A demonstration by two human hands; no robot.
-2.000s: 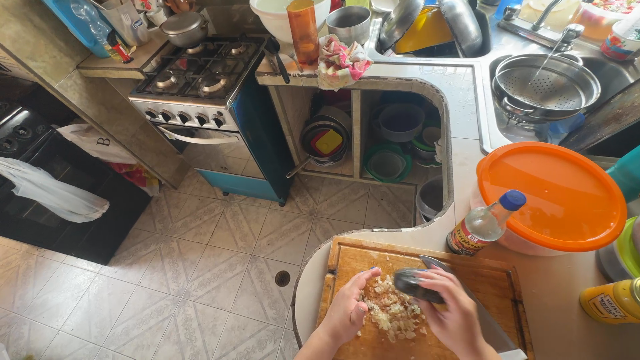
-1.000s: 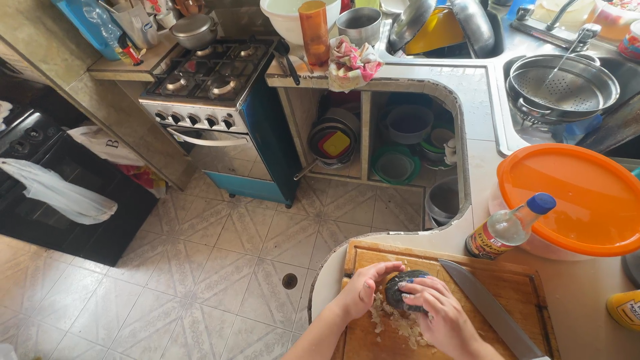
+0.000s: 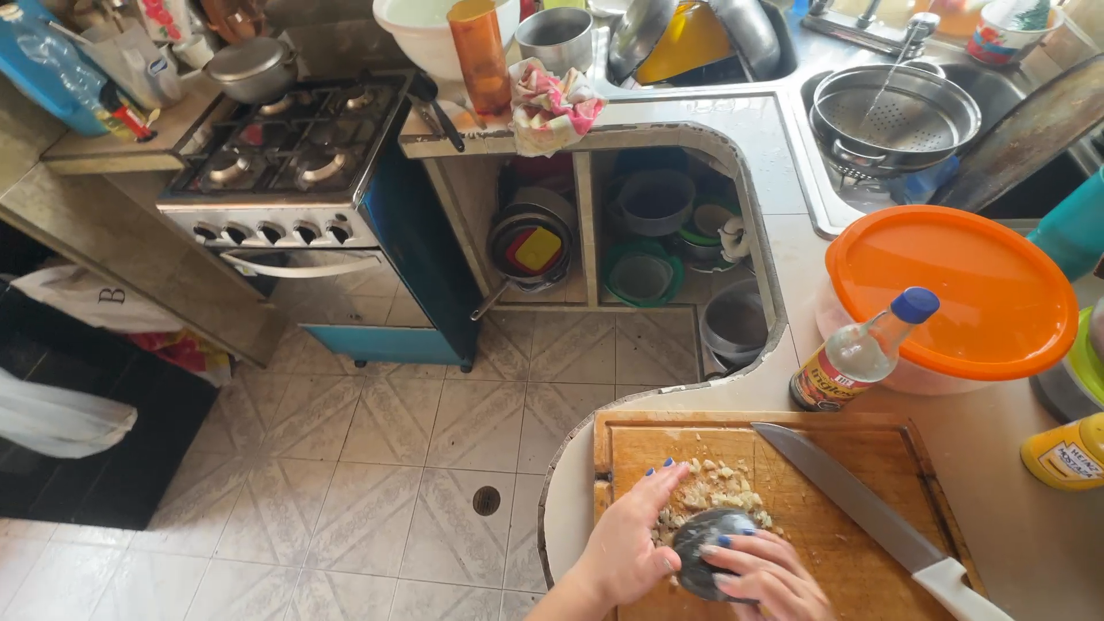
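Note:
A dark rounded stone (image 3: 711, 552) is gripped by my right hand (image 3: 768, 573) from its right side, low over the wooden cutting board (image 3: 828, 483). Crushed pale bits, perhaps garlic (image 3: 724, 487), lie spread on the board just beyond the stone. My left hand (image 3: 634, 535) rests at the left edge of the bits, fingers extended, its thumb beside the stone; whether it touches the stone is unclear. A large knife (image 3: 854, 496) with a white handle lies diagonally on the right of the board, blade tip pointing away from me.
A sauce bottle with a blue cap (image 3: 854, 354) stands behind the board, beside a tub with an orange lid (image 3: 949, 285). A mustard bottle (image 3: 1069, 453) is at the right. Water runs into a steel colander (image 3: 897, 112) in the sink. The counter edge (image 3: 552, 483) curves along the left.
The stone and my right hand have moved nearer to me, uncovering more of the crushed bits. My left hand no longer cups the stone's far side as it did one second ago.

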